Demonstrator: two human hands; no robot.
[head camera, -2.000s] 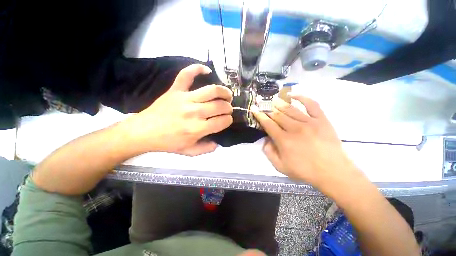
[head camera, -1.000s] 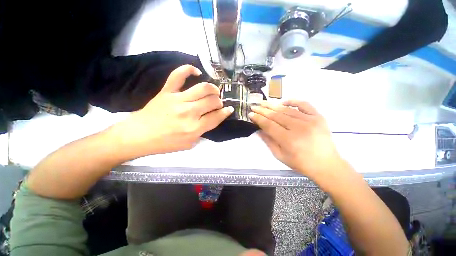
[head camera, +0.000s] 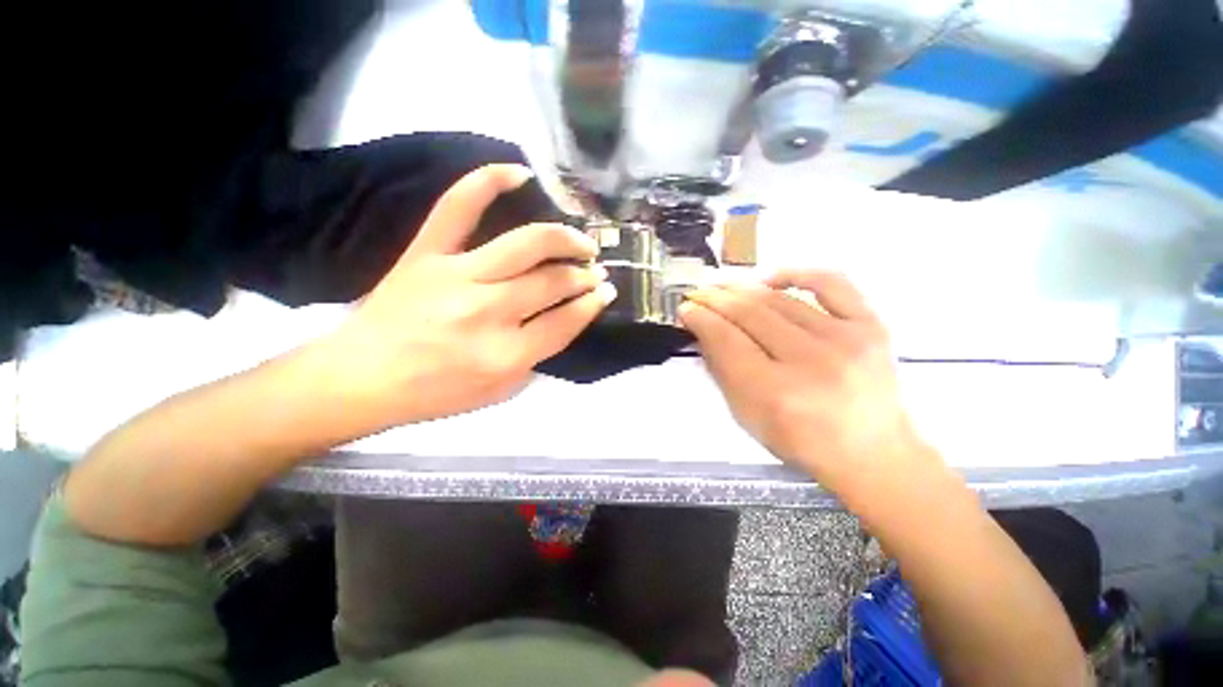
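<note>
A narrow black sleeve or trouser leg (head camera: 389, 201) runs from the left to the needle area, and its end (head camera: 604, 354) shows below my fingers. A strip with a pale line and yellowish edge (head camera: 630, 279) lies between my fingertips at the presser foot. My left hand (head camera: 470, 302) presses on the tube with fingertips left of the foot, thumb raised onto the black cloth. My right hand (head camera: 805, 362) rests with its fingertips at the right edge of the strip. The needle is blurred.
The machine head has a grey knob (head camera: 801, 118) and a hanging black strap (head camera: 1073, 121). A tan tab (head camera: 740, 236) is right of the foot. A ruler strip (head camera: 644, 485) edges the table. A black garment heap (head camera: 121, 148) lies left, a blue basket (head camera: 885, 638) below right.
The view has shifted, so the machine head appears further left than at first. My left thumb and fingers have shifted slightly. The tan tab, partly hidden at first, now shows fully. Both hands remain at the foot.
</note>
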